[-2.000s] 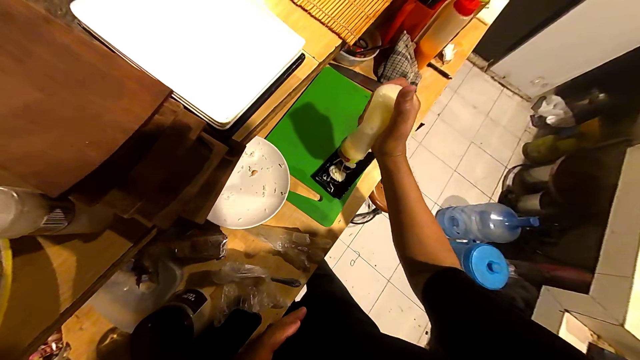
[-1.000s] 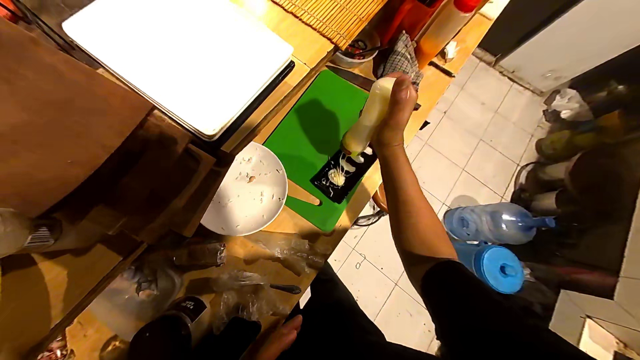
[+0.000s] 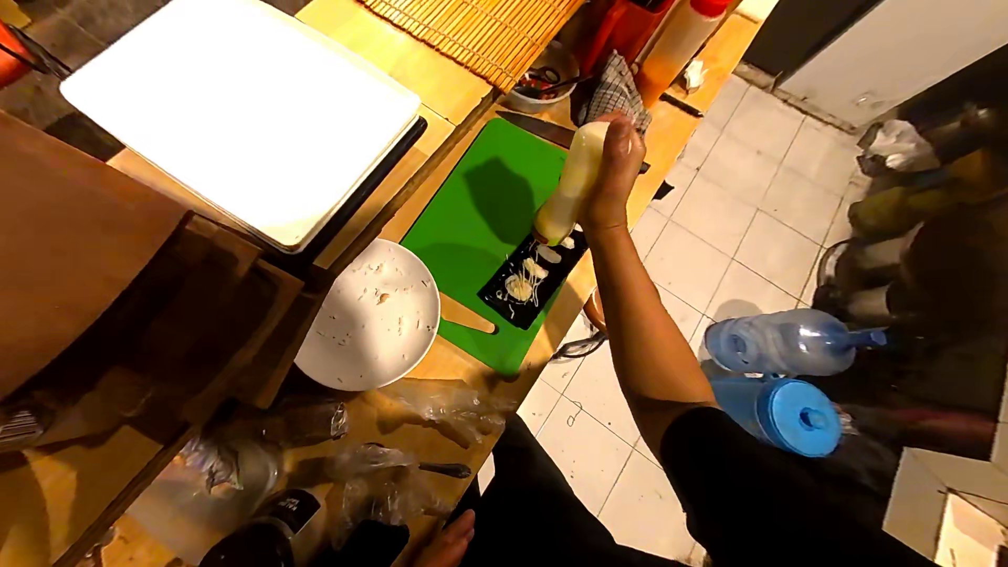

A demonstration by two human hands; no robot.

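Observation:
My right hand (image 3: 618,173) grips a squeeze bottle of pale yellow sauce (image 3: 575,177), tilted with its tip down over a small black rectangular tray (image 3: 512,303). On the tray lie several pale food pieces (image 3: 529,276) with thin strands of sauce about them. The tray rests on a green cutting board (image 3: 476,205), near its right edge. My left hand (image 3: 450,542) is low at the bottom edge, partly out of view beside the counter; I see nothing in it, but most of it is hidden.
Left of the board are a white bowl (image 3: 394,311) with food bits and a large white board (image 3: 244,110). Beyond lie a knife (image 3: 535,127), a checked cloth (image 3: 616,93) and a bamboo mat (image 3: 480,31). Plastic bags (image 3: 449,405) lie nearer me. Water bottles (image 3: 787,341) stand on the floor.
The bottle's tip has moved from the lower part of the black tray toward its upper end, and more sauce strands and pale pieces show behind it.

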